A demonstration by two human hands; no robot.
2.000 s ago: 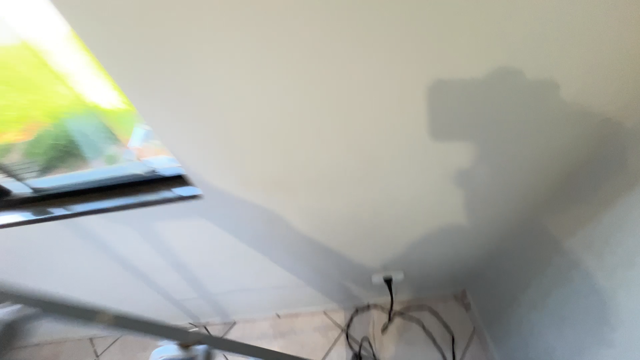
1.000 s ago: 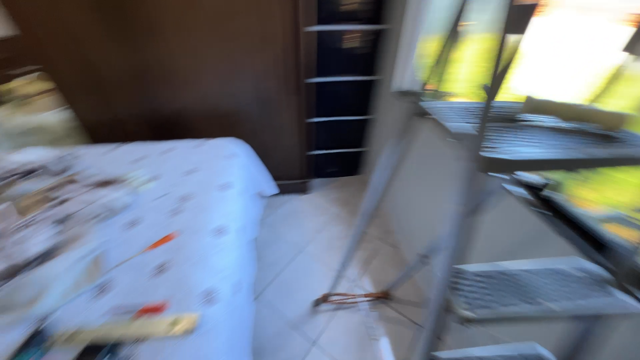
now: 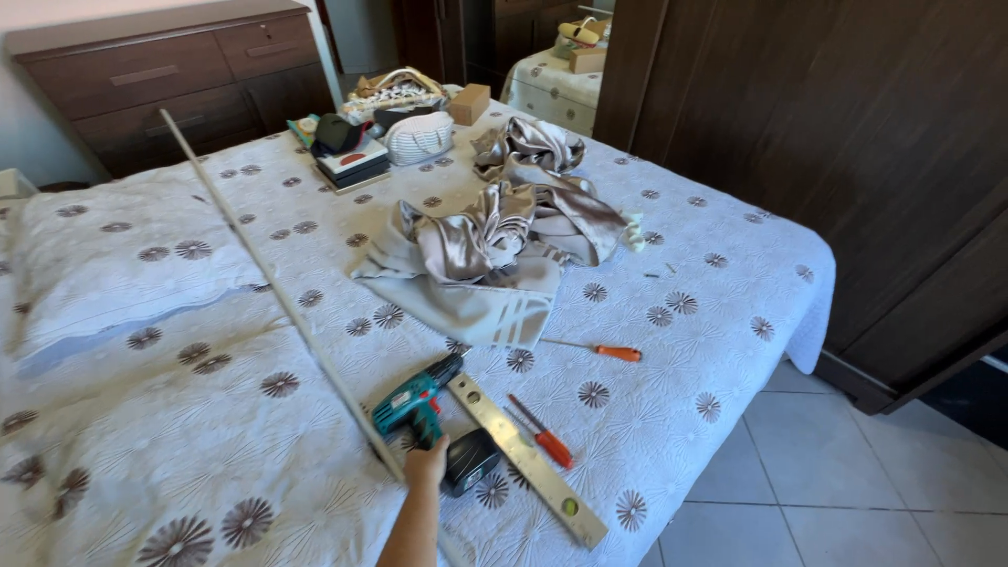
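Observation:
My left hand (image 3: 427, 463) is at the handle of a teal and black cordless drill (image 3: 411, 400), its fingers apparently around the grip. The drill lies on a bed with a patterned white cover (image 3: 685, 354). Just right of it is a metal spirit level (image 3: 528, 461), with a red-handled screwdriver (image 3: 554, 447) beside that. An orange-handled screwdriver (image 3: 618, 353) lies farther up, its shaft reaching toward a heap of satin curtain fabric (image 3: 488, 236). A long thin pole (image 3: 272, 276) runs along the drill's left side and passes beneath or behind the arm. My right hand is out of view.
At the bed's far end are a cap (image 3: 337, 134), a striped white bag (image 3: 420, 138), a cardboard box (image 3: 470, 105) and a basket (image 3: 398, 90). A dark wooden wardrobe (image 3: 827, 157) stands right, a dresser (image 3: 165, 71) back left. Small hardware (image 3: 652, 276) lies beyond the orange-handled screwdriver.
The view has swung from a wall, past a stepladder beside the bed, to the bed itself. A hand now shows at the drill; none was visible in the earlier frames.

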